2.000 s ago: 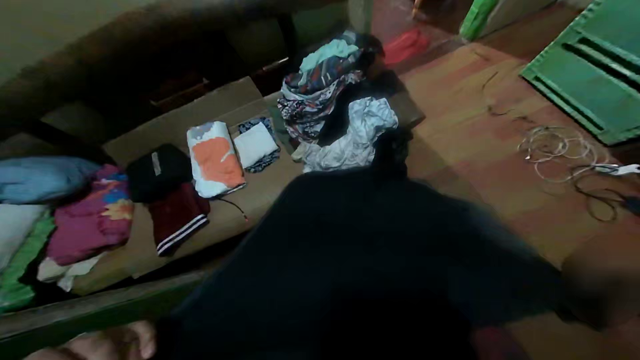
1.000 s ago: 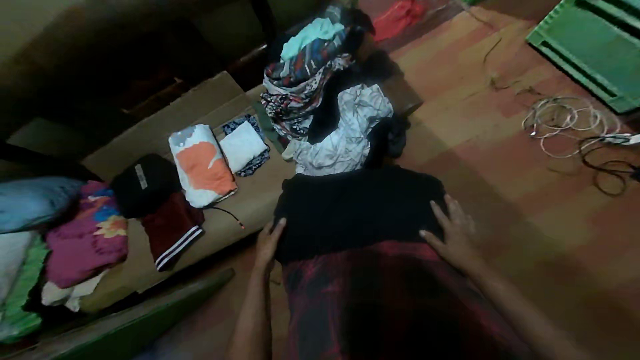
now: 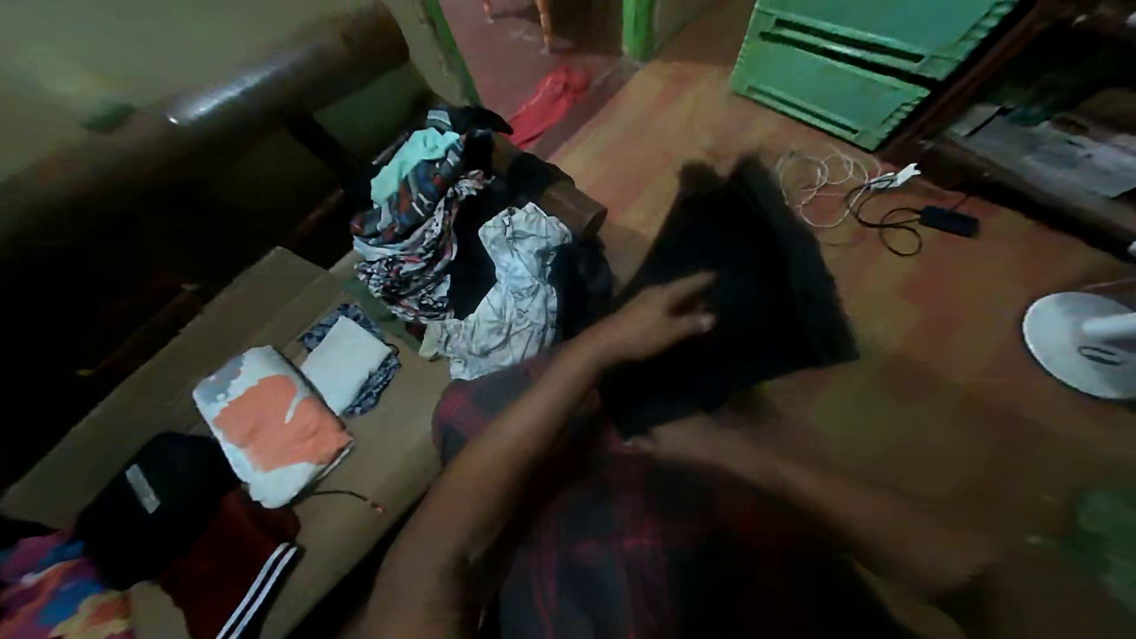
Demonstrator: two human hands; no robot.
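A black garment [image 3: 737,293] lies partly over my lap, which is covered in red-and-dark plaid cloth [image 3: 603,532], and extends to the right. My left hand [image 3: 666,315] rests on top of the garment with its fingers spread. At the garment's lower edge is my right hand [image 3: 683,441]; it is blurred, and its grip is unclear. To the left, a crumpled whitish garment [image 3: 519,293] lies against a heap of mixed clothes [image 3: 413,204]. Folded on cardboard are an orange-and-white cloth [image 3: 280,422], a white cloth [image 3: 344,362], a black piece [image 3: 155,497] and a maroon one with white stripes [image 3: 231,568].
The cardboard [image 3: 390,453] covers a wooden bench with an armrest end [image 3: 577,209]. Cables and a black adapter [image 3: 948,221] lie on the floor at right, near a white round base [image 3: 1083,346] and a green panel [image 3: 834,71]. A red cloth [image 3: 550,102] lies farther back.
The black garment, laid flat across my lap between both hands a second ago, is now turned and shifted to the right. My left hand has moved from its left edge onto it. The view has shifted.
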